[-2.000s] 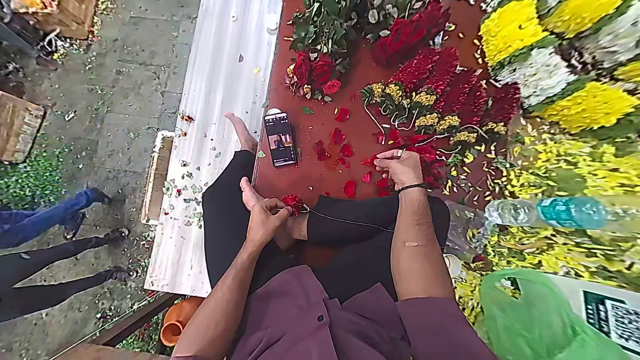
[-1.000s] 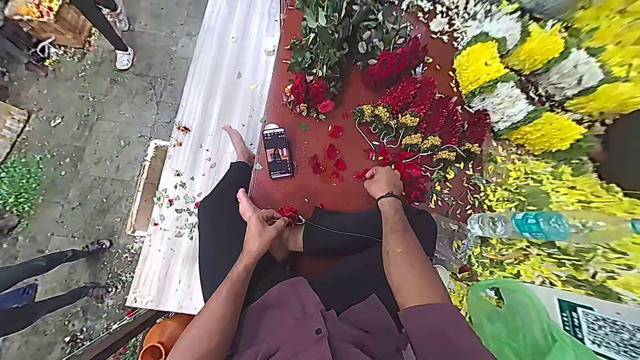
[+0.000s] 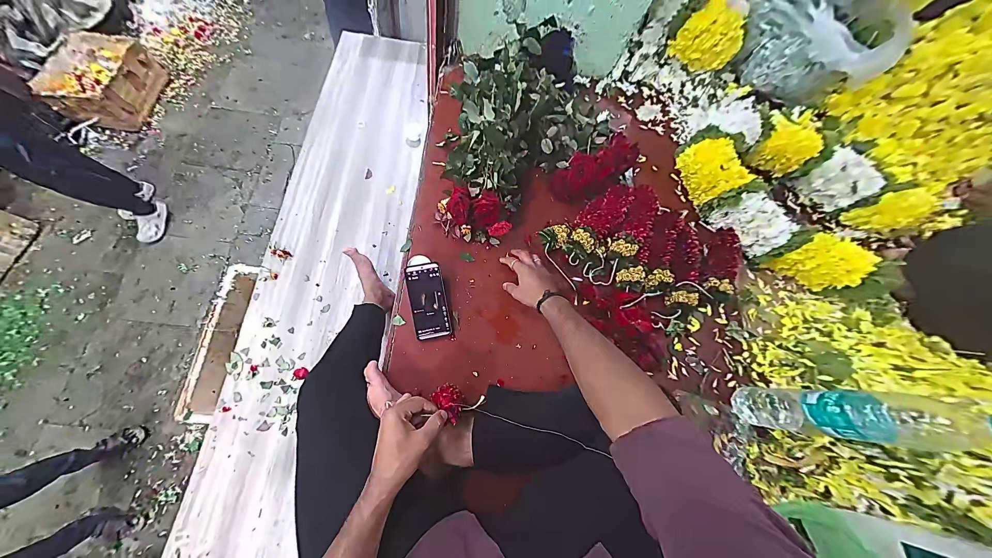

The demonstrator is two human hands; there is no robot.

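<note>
Above my lap, my left hand (image 3: 411, 434) pinches a small bunch of red petals (image 3: 447, 401), from which a pale thread (image 3: 542, 431) trails over my black trousers. My right hand (image 3: 528, 277) is stretched out, fingers spread, over the red surface (image 3: 496, 341), with nothing seen in it. Just right of it lie red flower garlands with yellow ends (image 3: 612, 246) and loose pale strings. Loose red petals (image 3: 632, 318) are heaped below them. A lit smartphone (image 3: 428, 301) lies left of my right hand. Red roses (image 3: 484, 211) with leafy stems (image 3: 508, 116) lie farther off.
A white ledge (image 3: 310, 209) with scattered leaves runs along the left. Yellow and white flower bunches (image 3: 825, 260) fill the right, near a plastic bottle (image 3: 852, 417) and a green bag (image 3: 845, 535). People's legs (image 3: 77, 174) and a flower-filled crate (image 3: 101, 81) are on the paving at left.
My right hand has moved from the petal heap toward the roses and opened out. The loose petals beside the phone are no longer seen there. My left hand still holds the red bunch.
</note>
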